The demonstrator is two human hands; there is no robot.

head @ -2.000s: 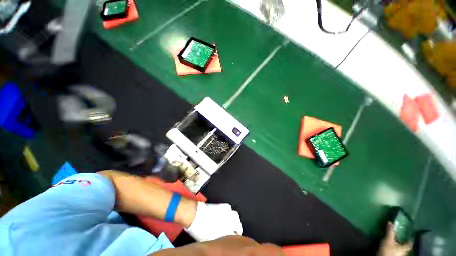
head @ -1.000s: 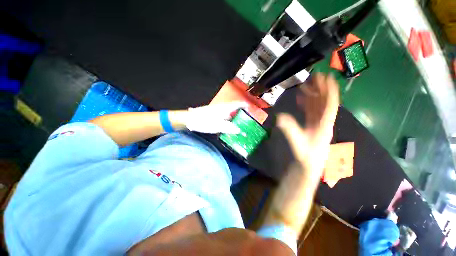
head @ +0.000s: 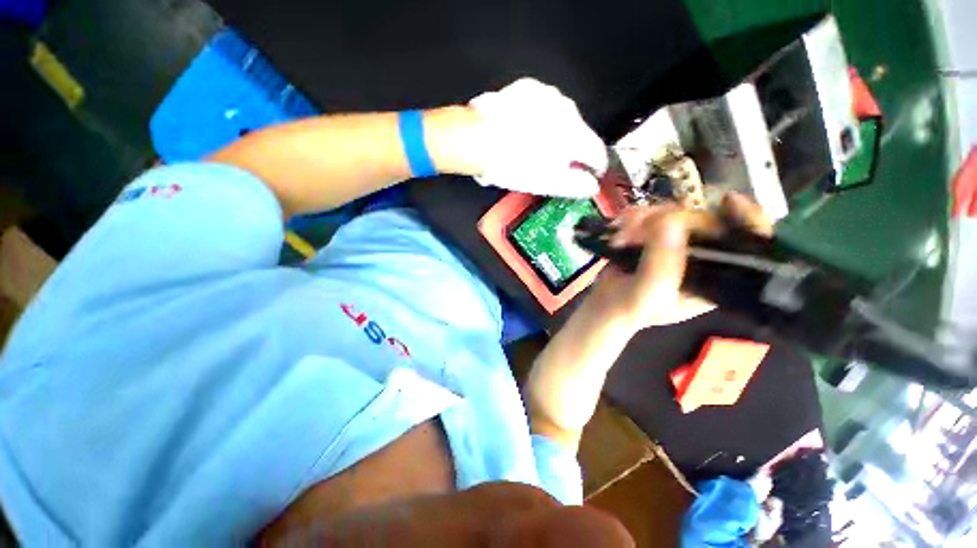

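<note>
A green circuit board unit [head: 549, 238] in a thin black frame lies on a red foam pad [head: 555, 304] in front of me. My left hand [head: 541, 145], in a white glove with bent fingers, is at the unit's upper edge; its grip is unclear. My bare right hand [head: 666, 262] is shut around a black electric screwdriver [head: 777, 294], slanted and blurred. The screwdriver's tip end is over the unit's right part; the tip itself is unclear. The screw feeder [head: 739, 139] stands just beyond both hands.
Loose red foam pads [head: 723, 373] lie on the black mat [head: 450, 54] to the right. Another unit [head: 860, 155] sits on the green belt [head: 905, 230] behind the feeder. A cardboard box [head: 632, 487] is below the bench edge. A blue stool [head: 220, 102] stands at left.
The unit has gone from my left hand's grip onto the red pad. My open right hand has closed around the screwdriver and brought it down over the unit. The view has shifted.
</note>
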